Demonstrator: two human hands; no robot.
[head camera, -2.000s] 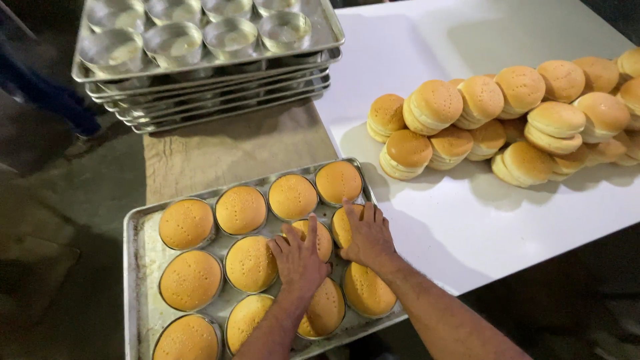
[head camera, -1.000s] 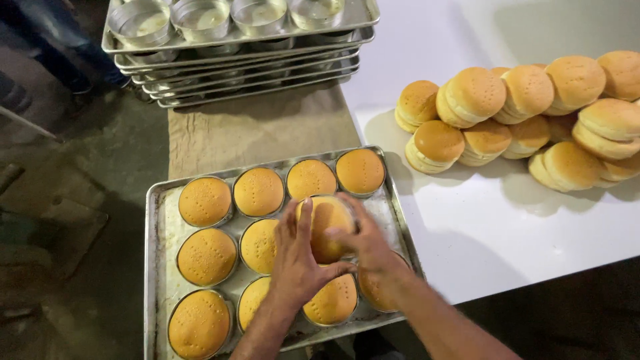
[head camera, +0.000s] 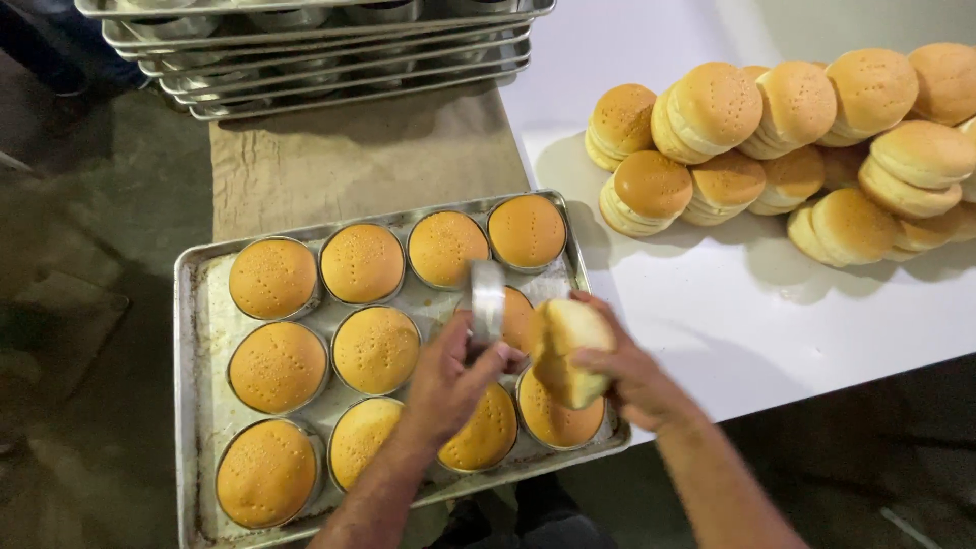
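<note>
My left hand (head camera: 454, 374) grips a round metal baking ring (head camera: 488, 303), tilted on its side above the tray. Just to its right, my right hand (head camera: 637, 370) holds a round bread bun (head camera: 576, 351), turned so that its pale side shows; the bun is blurred. Beneath both hands lies a metal sheet tray (head camera: 206, 381) with rows of golden buns, each sitting in a metal ring, such as the bun at the near left (head camera: 267, 473). Another bun (head camera: 518, 320) is partly hidden behind the held ring and bun. My forearms cover parts of the front row.
Loose buns (head camera: 705, 107) are piled on the white table (head camera: 686, 305) at the right. Stacked metal trays (head camera: 343, 69) holding metal rings stand at the back left, beyond brown paper (head camera: 366, 160). Part of another person's legs (head camera: 69, 46) shows at the upper left.
Two seconds ago my hands rested on buns in the tray; one second ago they held a bun together above it. Now the ring and bun are apart, one in each hand.
</note>
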